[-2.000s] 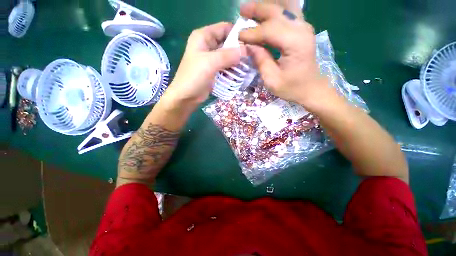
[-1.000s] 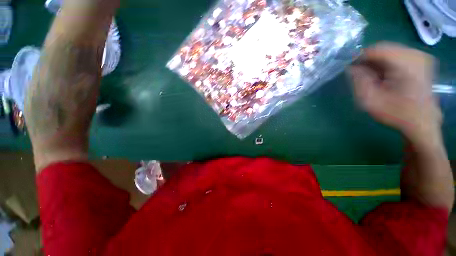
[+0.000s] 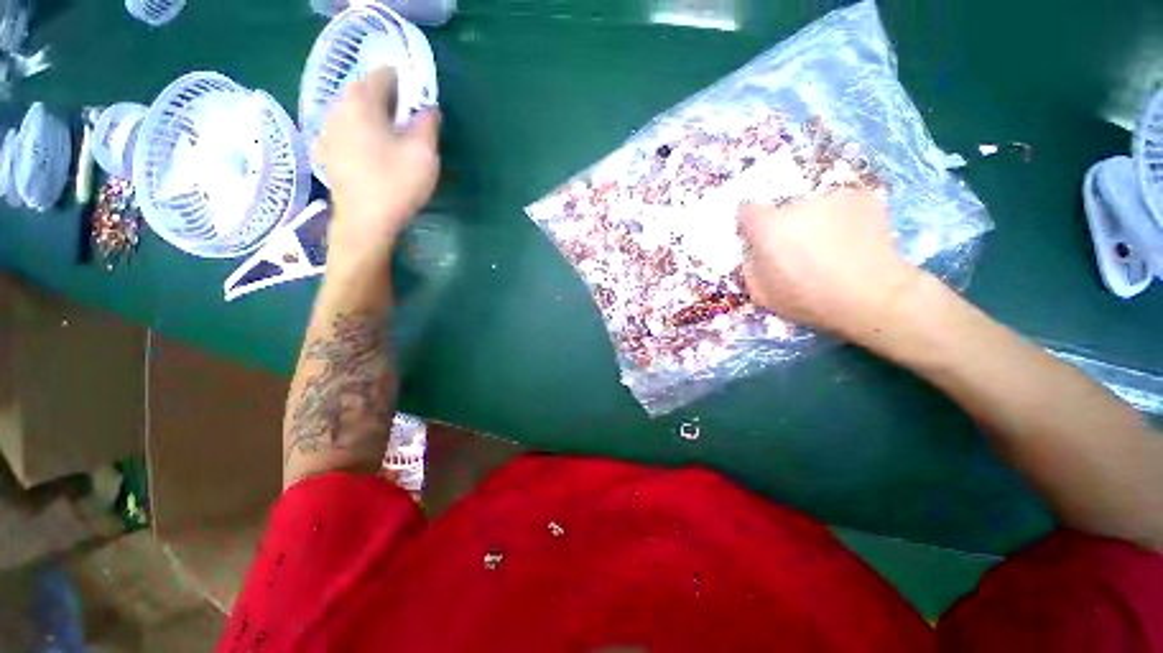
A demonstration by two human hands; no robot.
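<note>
My left hand is at the near rim of a white round slotted fan housing at the upper left, its fingers over the rim. My right hand lies over the clear parts bag, fingers curled down on its white label area; whether it pinches anything is hidden. The bag is full of coppery and silver pieces. A second fan housing stands left of my left hand, with a white clip base open like a V below it.
A small coppery pile lies at the far left beside a pale handle. A white clip fan is at the right edge. A tiny silver square piece lies below the bag. Brown cardboard is beside the bench at lower left.
The white piece both hands held over the bag two seconds ago is no longer between them. My left hand is now at a fan housing on the left; my right hand is back over the bag.
</note>
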